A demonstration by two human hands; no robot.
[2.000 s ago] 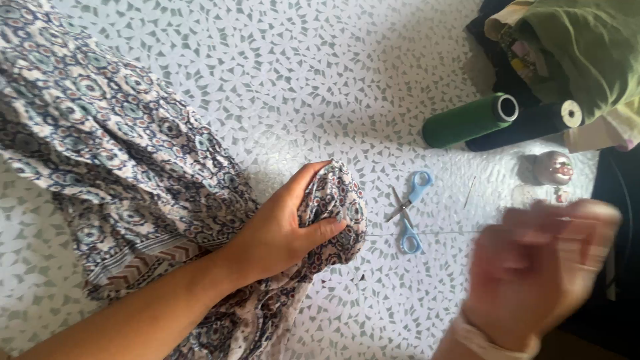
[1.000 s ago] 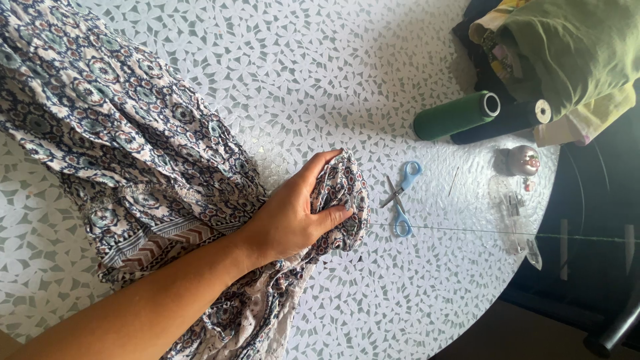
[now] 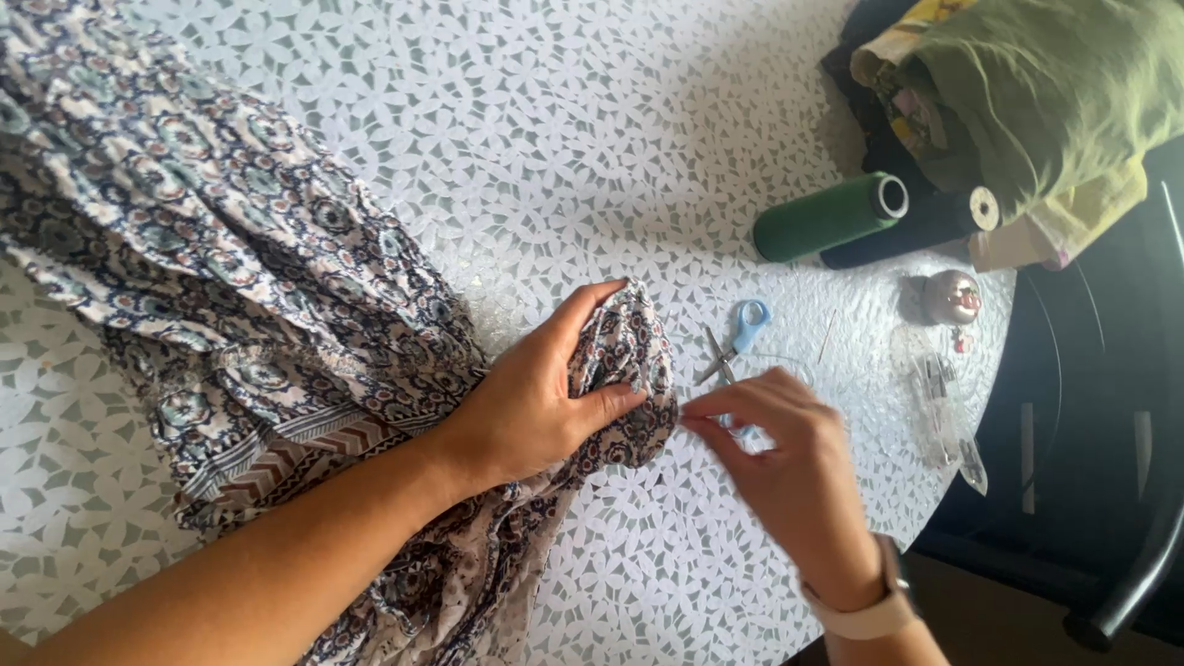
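Observation:
My left hand (image 3: 546, 402) grips a bunched fold of patterned fabric (image 3: 305, 259), its thumb pressed on top. The cloth spreads from the upper left to the bottom of the view. At the right edge of the held fold is my right hand (image 3: 772, 430), thumb and forefinger pinched together at the cloth. Whatever is between those fingertips is too small to make out. Small scissors with light blue handles (image 3: 752, 321) lie with blades apart just beyond the right hand, which partly covers them. A thin needle (image 3: 827, 335) rests on the table to their right.
Green (image 3: 823, 220) and dark (image 3: 906, 231) thread spools lie at the upper right beside a heap of olive cloth (image 3: 1064, 83). A shiny round trinket (image 3: 952, 298) and a clear plastic packet (image 3: 939, 412) are near the edge of the round table (image 3: 647, 555). A black chair (image 3: 1091, 407) stands beyond.
My right hand, blurred at the lower right two seconds ago and out of view one second ago, is now at the held fold. My left hand keeps its grip on the cloth.

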